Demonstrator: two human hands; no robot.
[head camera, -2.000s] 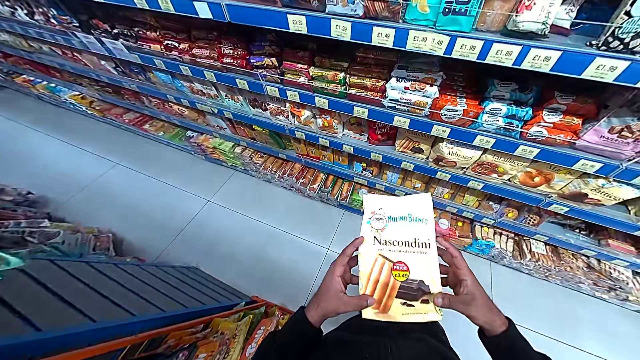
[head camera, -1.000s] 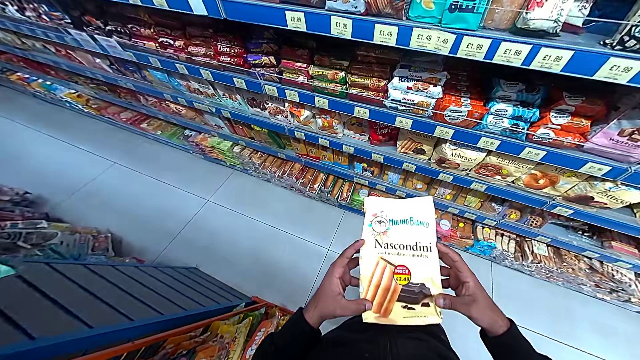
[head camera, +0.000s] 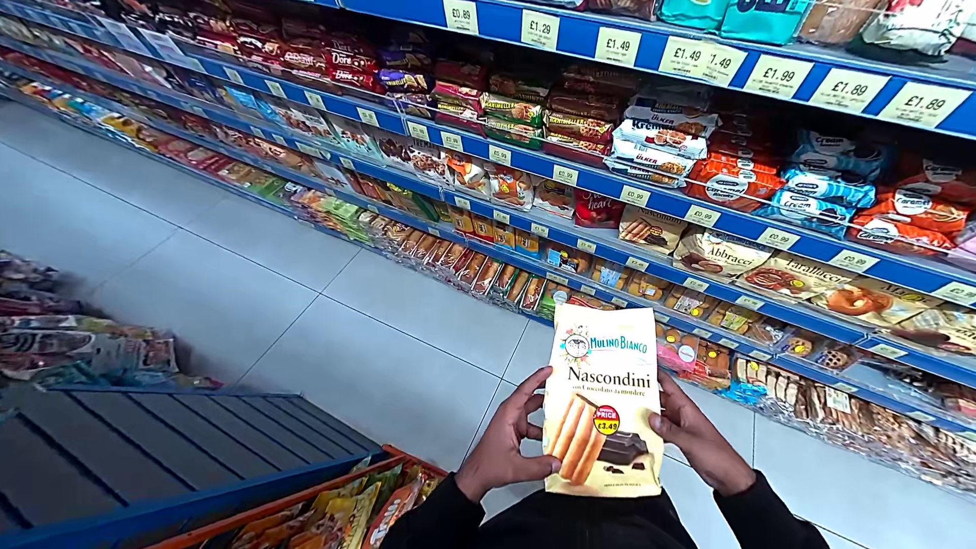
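A cream-coloured Mulino Bianco Nascondini biscuit bag (head camera: 602, 404) is held upright in front of my body, its printed front facing me. It bears a round red and yellow price sticker. My left hand (head camera: 512, 435) grips its left edge, thumb near the lower front. On the right edge, my right hand (head camera: 698, 435) holds it with the thumb on the front and the fingers behind, out of sight. A similar Nascondini bag (head camera: 652, 229) lies on the shelf beyond, beside an Abbracci bag (head camera: 717, 253).
Blue-edged shelves (head camera: 610, 248) of packed biscuits run diagonally across the aisle. Grey floor tiles (head camera: 381, 320) lie between them and a blue slatted unit (head camera: 152, 450) at lower left. An orange-edged bin (head camera: 305, 511) of packets adjoins it; more packets (head camera: 91, 343) lie at far left.
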